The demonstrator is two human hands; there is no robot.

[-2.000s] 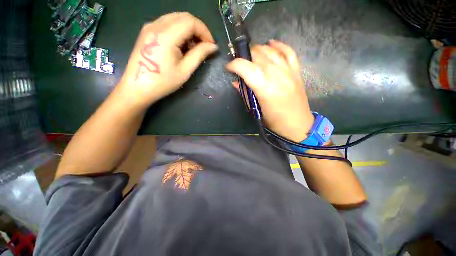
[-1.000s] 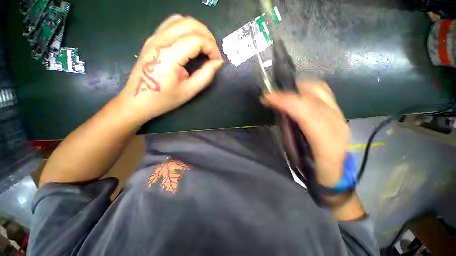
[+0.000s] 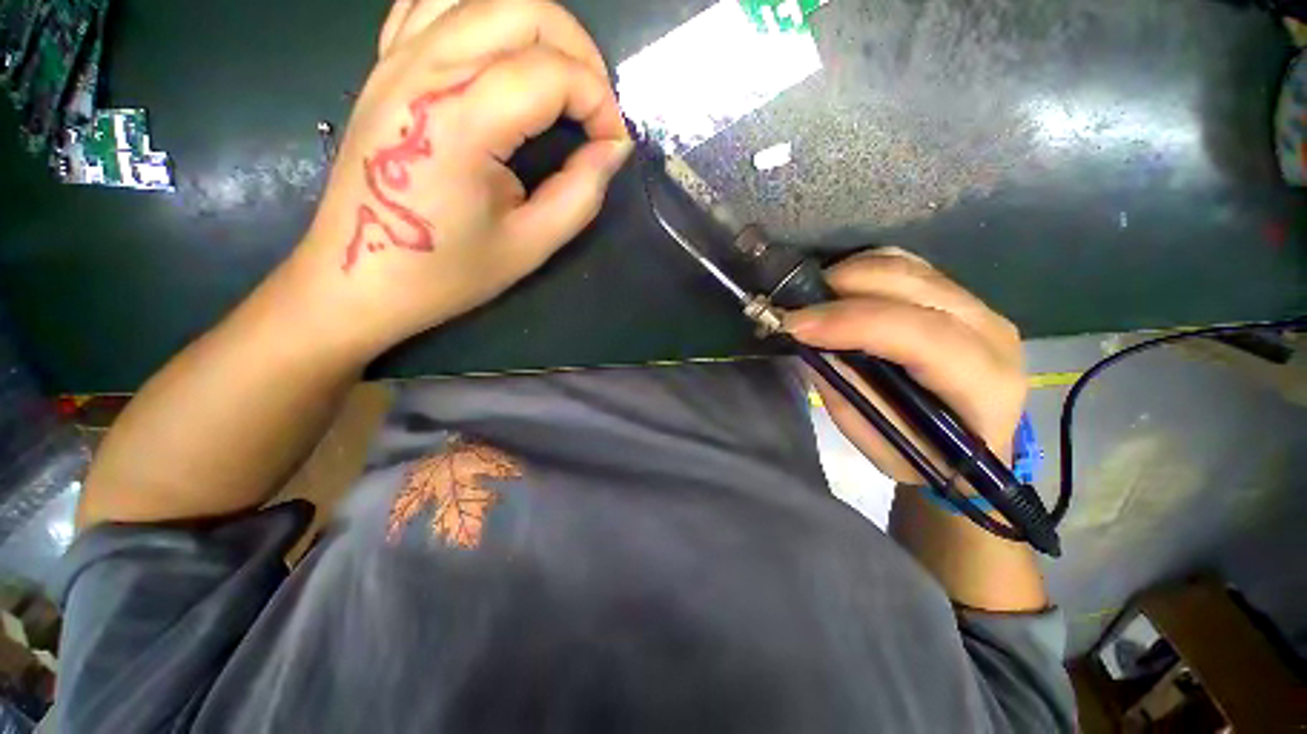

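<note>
My left hand (image 3: 473,172) is over the mat with thumb and index fingertips pinched together at the lower left corner of a circuit board. What sits between the fingertips is too small to make out. The circuit board (image 3: 724,72) lies on the mat, glaring white with a green end at the upper right. My right hand (image 3: 917,344) holds the black soldering iron (image 3: 917,409) like a pen. Its tip and the thin curved solder feed tube (image 3: 688,244) point up-left, close to my left fingertips and the board's corner. Whether the tip touches anything is unclear.
A small white block (image 3: 773,154) lies below the board. Green boards (image 3: 115,148) are stacked at the upper left. A small dark bit (image 3: 326,129) lies left of my left hand. The black cable (image 3: 1068,416) loops from the iron to the right edge. The mat's front edge (image 3: 616,370) runs before my body.
My right hand has moved down and right, and the iron now slants up-left toward my left fingertips. The board and small white block have come into clearer view. My left fingers stay pinched.
</note>
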